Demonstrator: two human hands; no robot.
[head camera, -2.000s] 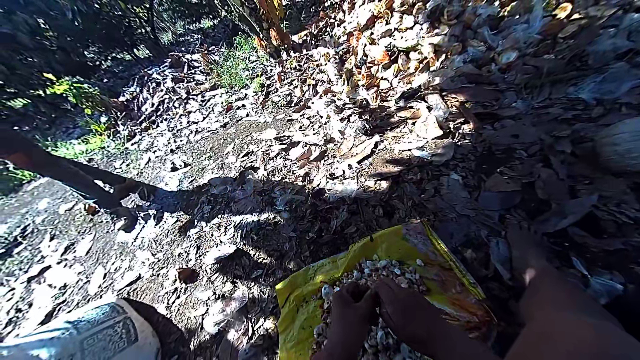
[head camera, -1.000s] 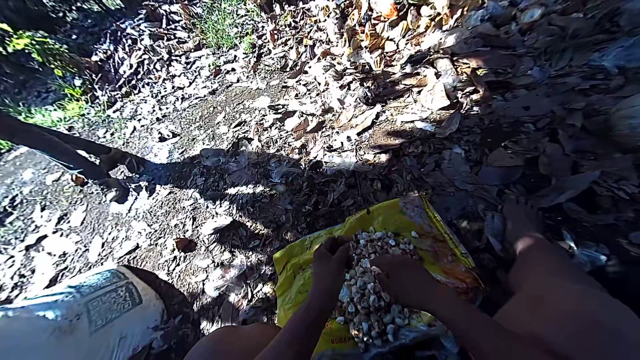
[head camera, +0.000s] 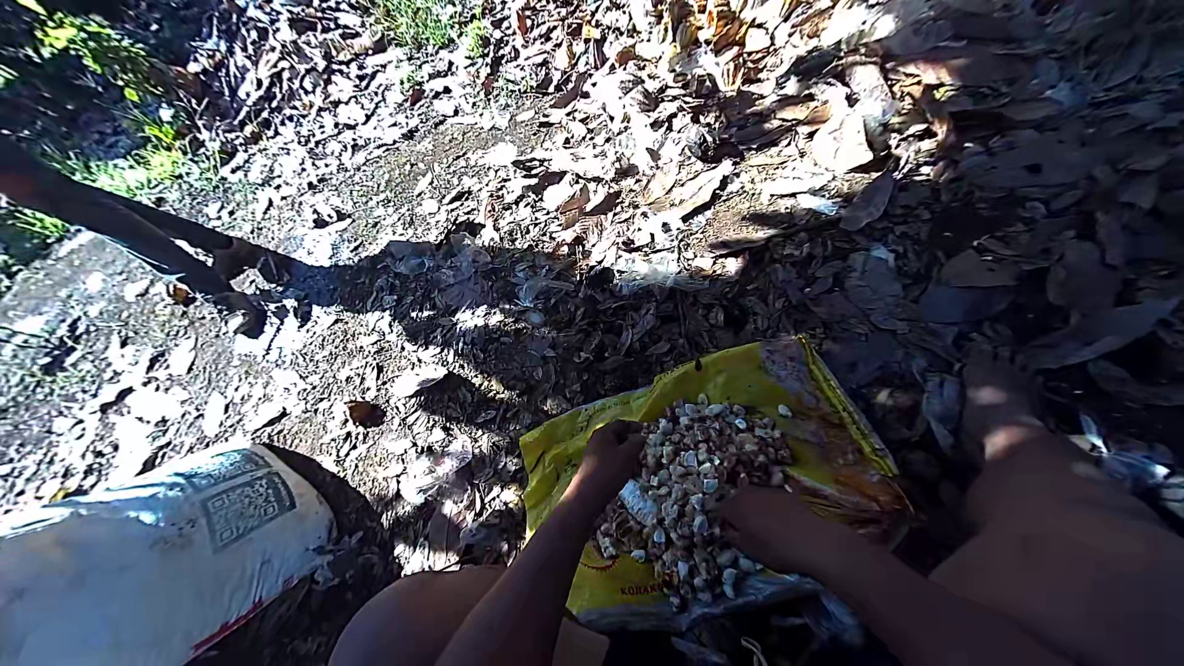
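A heap of small pale nuts or seeds (head camera: 694, 462) lies on a flattened yellow plastic sack (head camera: 592, 416) on the ground, between my bent legs. My left hand (head camera: 614, 451) rests at the heap's upper left edge. My right hand (head camera: 763, 523) is low at the heap's right side, with its fingertips against the pieces. Both hands are dark in shade, so whether either one pinches a piece is hidden. A whitish elongated lump (head camera: 638, 502) lies among the pieces near my left wrist.
A white sack (head camera: 166, 546) bearing a printed code lies at the lower left. Another person's legs (head camera: 157, 231) stand at the left. Dry leaves (head camera: 666, 203) cover the ground. My bare right foot (head camera: 999, 398) is beside the yellow sack.
My hands were close together over the heap two seconds ago; now they are apart at its two sides, and more of the pieces show.
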